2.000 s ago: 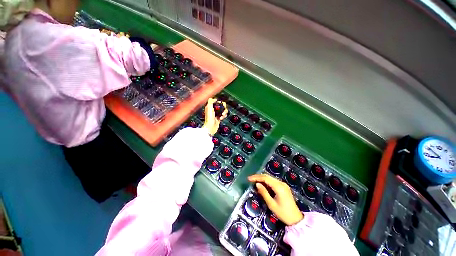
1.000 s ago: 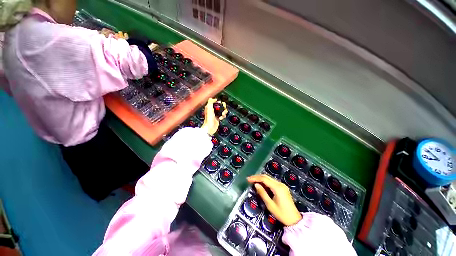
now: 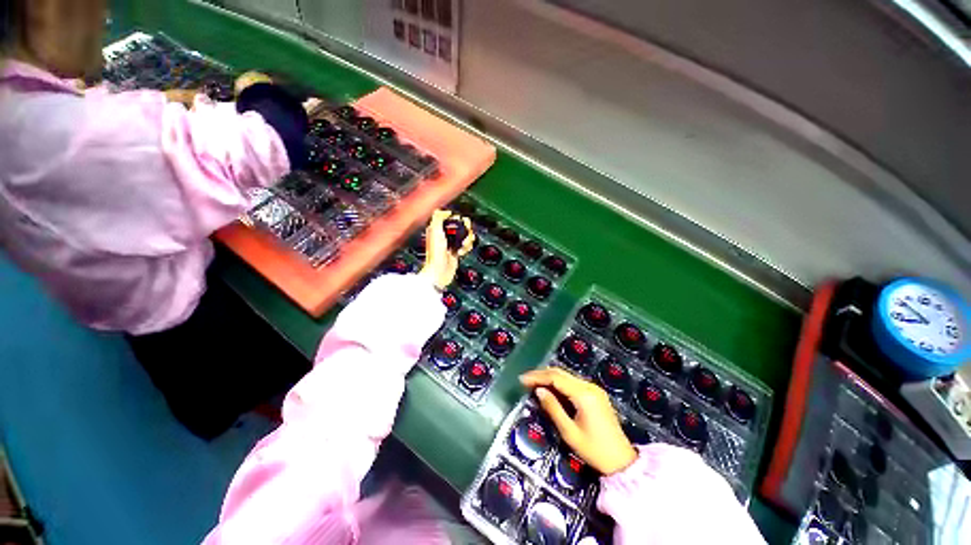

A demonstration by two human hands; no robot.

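My left hand (image 3: 445, 249) holds a round black unit (image 3: 456, 231) with a red mark between thumb and fingers, over the far part of the left blister tray (image 3: 492, 311). That clear tray lies on the green mat and holds rows of black units with red marks. My right hand (image 3: 583, 417) rests palm down over the nearer blister tray (image 3: 735, 456), fingers bent; whether a unit is under the fingers is hidden. This tray holds black units with red marks, and a pocket area at its right side shows clear plastic. Its near units look larger and shiny.
A coworker in a pink smock (image 3: 96, 192) works at a tray on an orange-red pad (image 3: 319, 293) at left. At right are a blue-rimmed clock (image 3: 922, 326), a white box (image 3: 945, 413), a red-edged base (image 3: 801, 399) and another clear tray (image 3: 889, 479). A grey panel stands behind.
The view has shifted slightly, so things appear a little further left. The coworker has moved left, with the arm reaching differently. My hands keep nearly the same pose over the trays.
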